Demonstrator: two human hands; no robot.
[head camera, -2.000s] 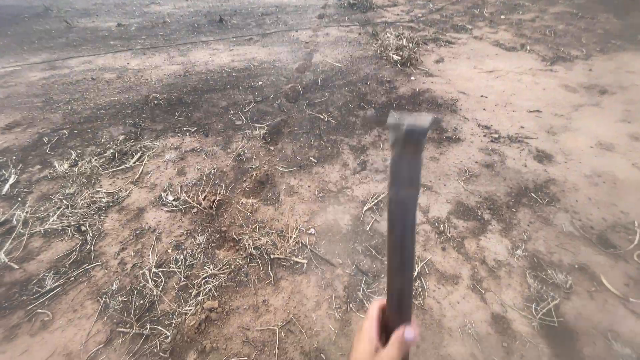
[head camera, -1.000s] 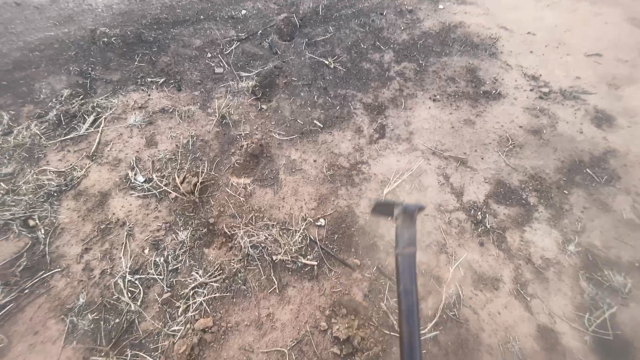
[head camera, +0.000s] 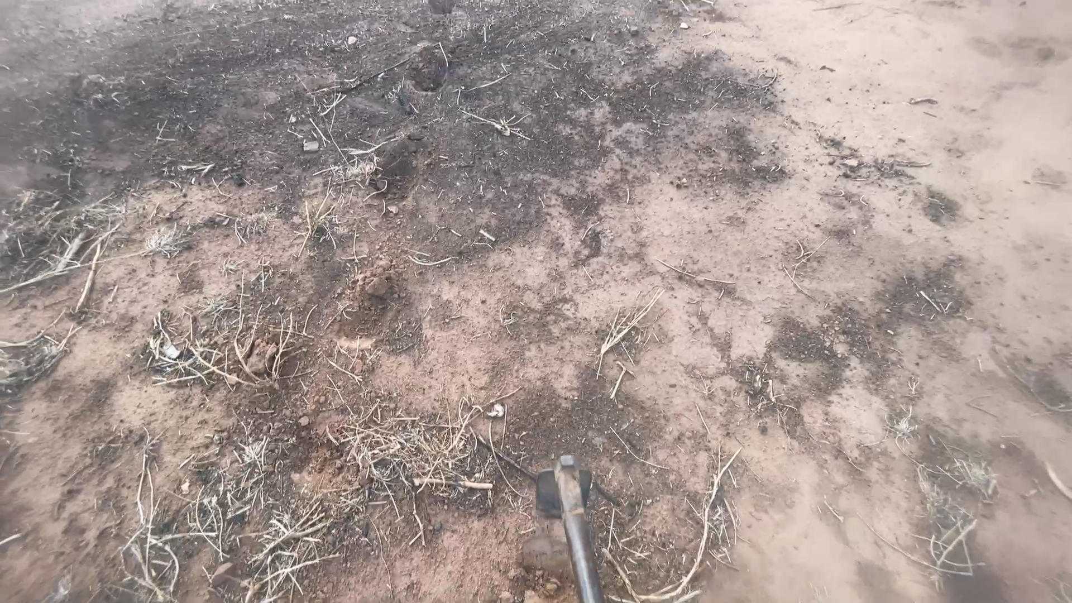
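A hoe-like hand tool (head camera: 573, 511) with a dark metal head and a long dark handle reaches up from the bottom edge, right of centre. Its head is low over or against the reddish soil; whether it touches is unclear. Just left of the head lies a clump of dry grass stems (head camera: 410, 448). Neither my left hand nor my right hand shows now, so the grip on the handle is hidden below the frame.
Small dug hollows (head camera: 429, 71) run up the dark, charred-looking soil. More dry stubble (head camera: 222, 352) stands at the left, and thin dry stalks (head camera: 624, 327) lie near the middle. Pale bare soil (head camera: 854, 50) spreads at the right.
Two seconds ago a hand showed on the tool's handle; it has since left the view. The tool's head has come down lower in the picture. The view has shifted over the ground.
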